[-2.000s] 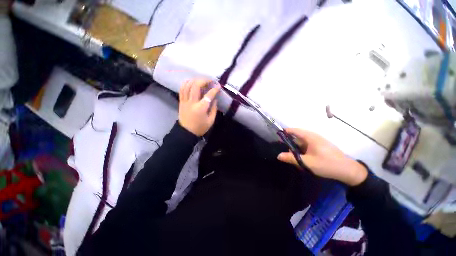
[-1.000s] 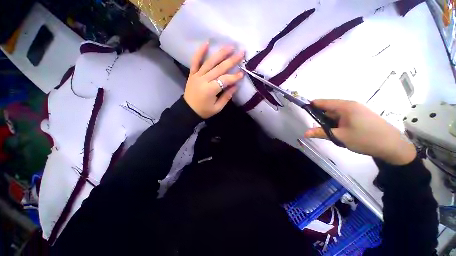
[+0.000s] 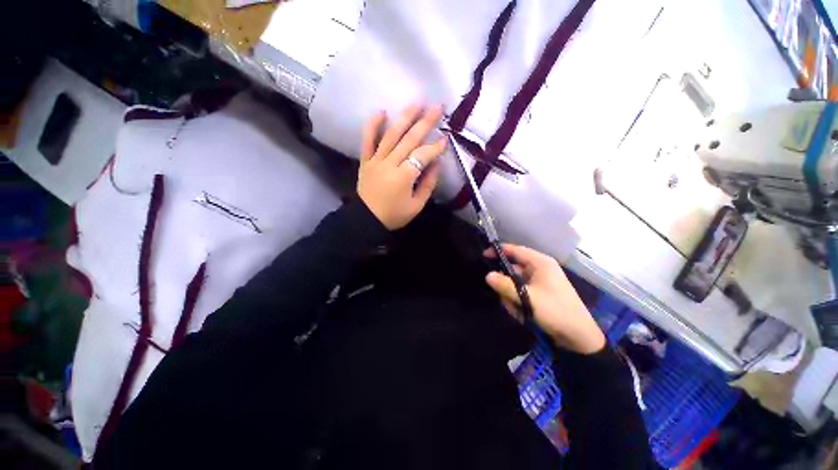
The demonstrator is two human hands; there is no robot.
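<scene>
A white garment panel [image 3: 395, 64] with dark maroon strips [image 3: 537, 78] lies over the table's front edge. A dark-edged pocket slit [image 3: 485, 158] crosses the lower part of the strips. My left hand [image 3: 401, 170], with a ring on one finger, lies flat on the panel with its fingers spread, beside the left end of the slit. My right hand [image 3: 544, 296] holds the black handles of long fabric shears [image 3: 478, 197]. The shears' blades point up and left, with their tips at the slit's left end by my left fingertips.
Another white panel with maroon strips [image 3: 248, 165] hangs at the left. The sewing machine head [image 3: 767, 156] and a smartphone [image 3: 711, 253] are at the right. A blue plastic basket [image 3: 689, 395] is below the table. A tan patch [image 3: 230, 23] is at the upper left.
The shears now point more steeply upward, and my right hand has moved down and left. My left hand stays on the panel near the slit. The view has shifted.
</scene>
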